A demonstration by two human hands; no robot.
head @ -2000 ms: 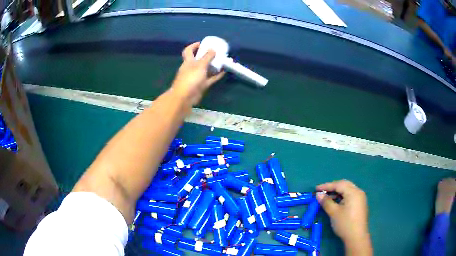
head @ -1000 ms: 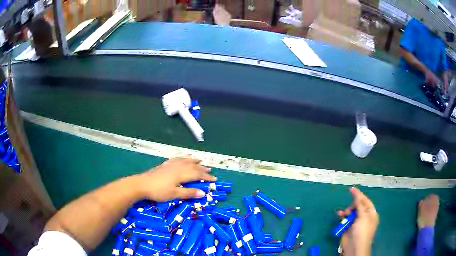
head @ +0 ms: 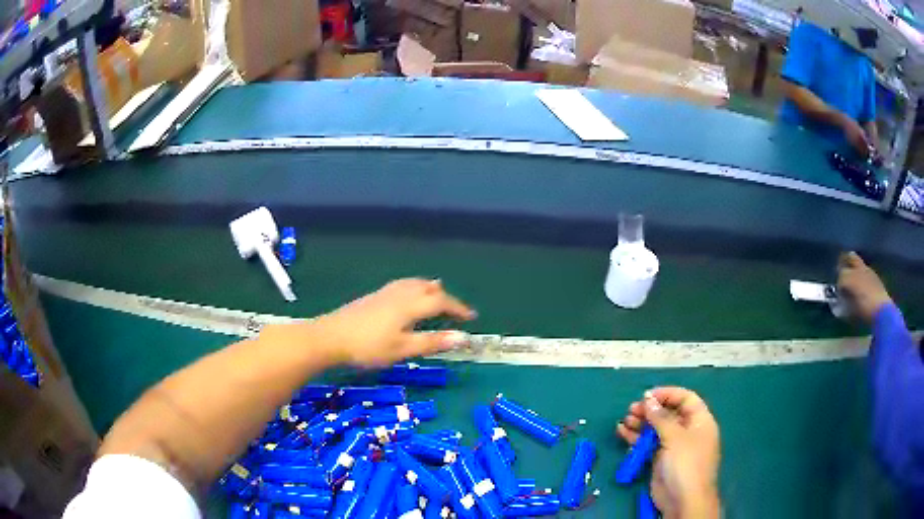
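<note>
My left hand (head: 400,322) is open and empty, fingers apart, above the cream edge strip and the back of the battery heap. My right hand (head: 681,446) holds a blue battery (head: 636,455) at the right of the heap, thumb and finger pinched at its upper end; the plug is too small to tell. Many blue batteries (head: 380,476) lie loose on the green worktop. A white fan body (head: 253,233) lies on the belt at left with a blue battery (head: 289,245) beside it. Another fan body (head: 631,277) lies on the belt ahead of my right hand.
The dark green conveyor (head: 456,253) runs across beyond the cream edge strip (head: 567,352). Another person's hand (head: 861,287) touches a white fan part (head: 811,291) at right. A carton with batteries stands at far left. A white strip (head: 582,115) lies on the far ledge. A person in blue sits beyond.
My left hand has lifted off the heap and moved towards the belt. The fan bodies have shifted left in view. Another person's hand has reached onto the belt at right. My right hand still holds a battery.
</note>
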